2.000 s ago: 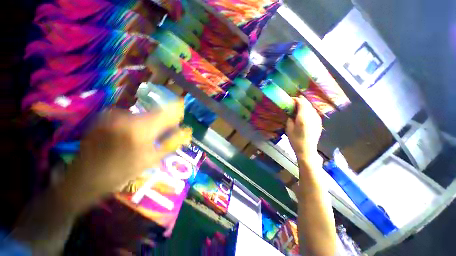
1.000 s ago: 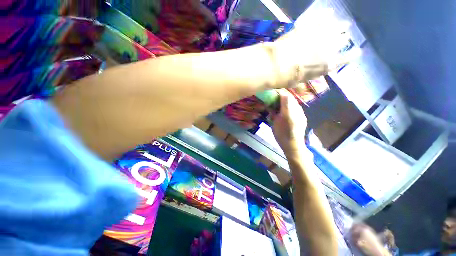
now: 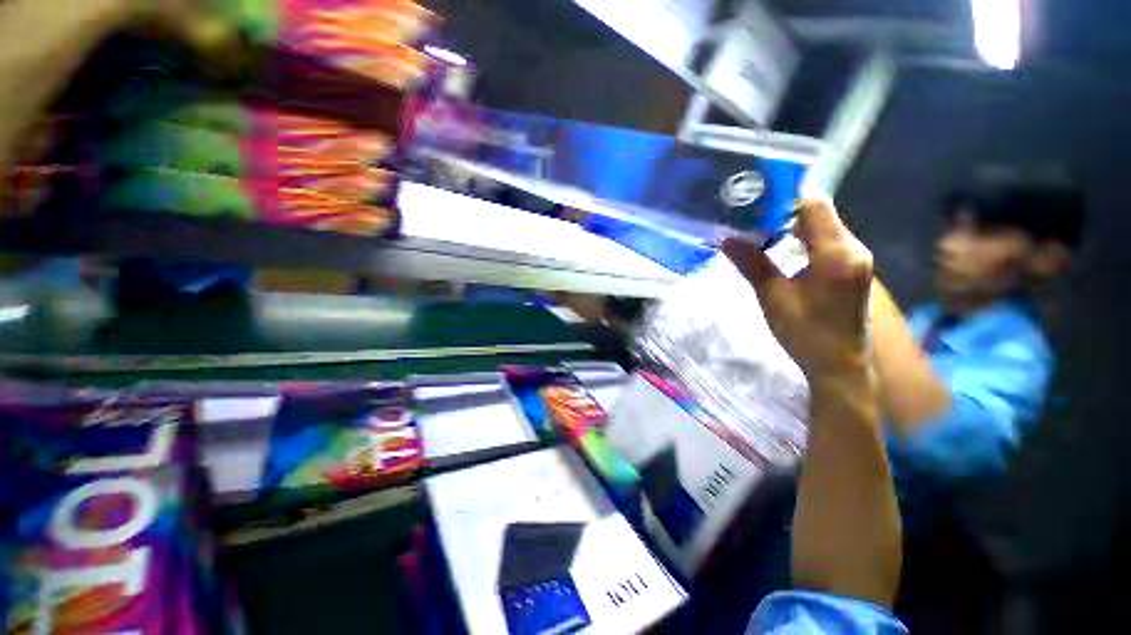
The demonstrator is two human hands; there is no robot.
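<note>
My right hand is raised right of centre, fingers bent at the right end of a blue item with a round white mark; whether it grips it is unclear. My left hand is blurred and cut off at the top left, against stacked swirl-printed gift boxes; its grip cannot be told. Below lie a large printed gift box, a smaller printed one, open white trays and a white box back with a dark device picture.
A pale shelf runs above the dark green belt. Crinkly clear plastic lies left of my right forearm. Another white box back leans beside it. A person in light blue stands at the right.
The view has swung right and levelled. My left arm, which crossed the view, is now at the top left. My right hand has moved from the printed boxes to the blue item. The other person appears larger.
</note>
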